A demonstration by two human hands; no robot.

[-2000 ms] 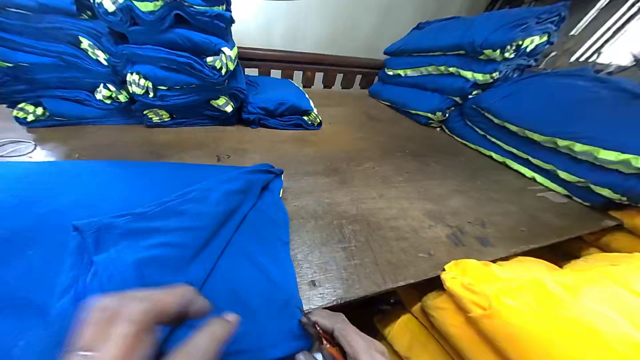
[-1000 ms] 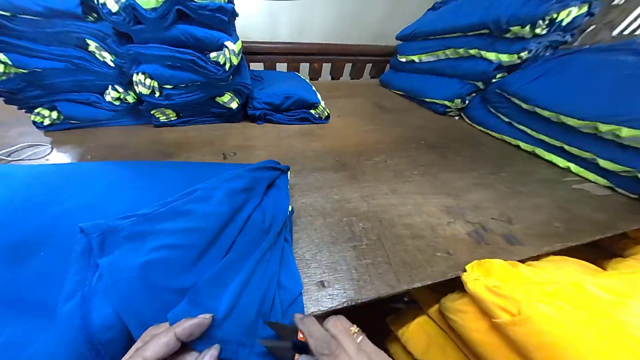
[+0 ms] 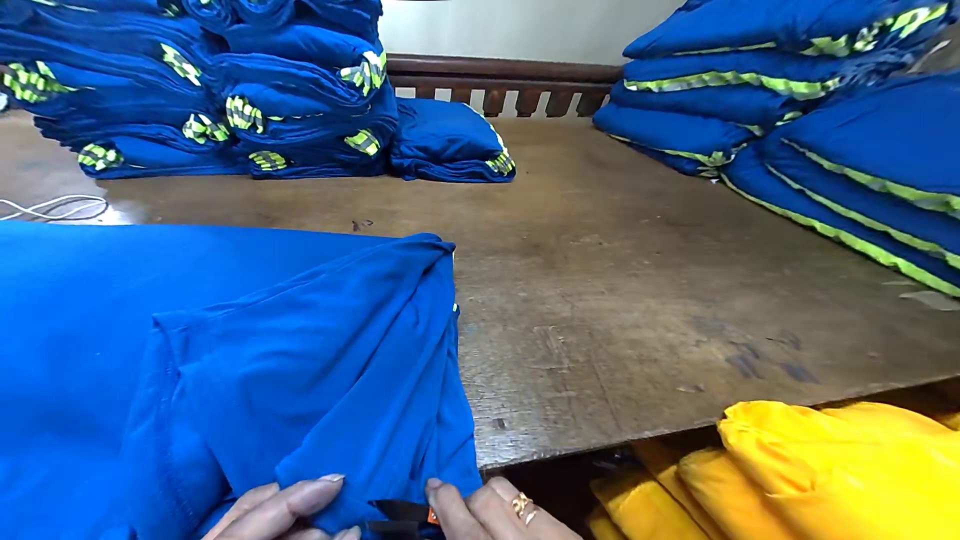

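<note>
A blue garment (image 3: 315, 352) lies spread on the wooden table at the left, its near edge gathered at the bottom of the view. My left hand (image 3: 281, 514) grips a fold of this cloth. Beside it, my right hand (image 3: 495, 514), with a ring on one finger, holds a small cutting tool (image 3: 401, 517), probably thread snips, with dark blades and a bit of orange. The blades point left, against the cloth near my left fingertips. Their tips and what lies between them are partly hidden.
Stacks of folded blue garments (image 3: 300, 97) with yellow-green checked bands stand at the back left. More blue stacks (image 3: 750, 82) occupy the right of the wooden table (image 3: 600, 300). Folded yellow garments (image 3: 840, 472) lie below its front edge. A white cord (image 3: 64, 206) rests at the left.
My left hand has moved right along the near edge of the cloth, close to my right hand. The cutting tool now shows beside the left fingertips. The cloth fold is more rumpled.
</note>
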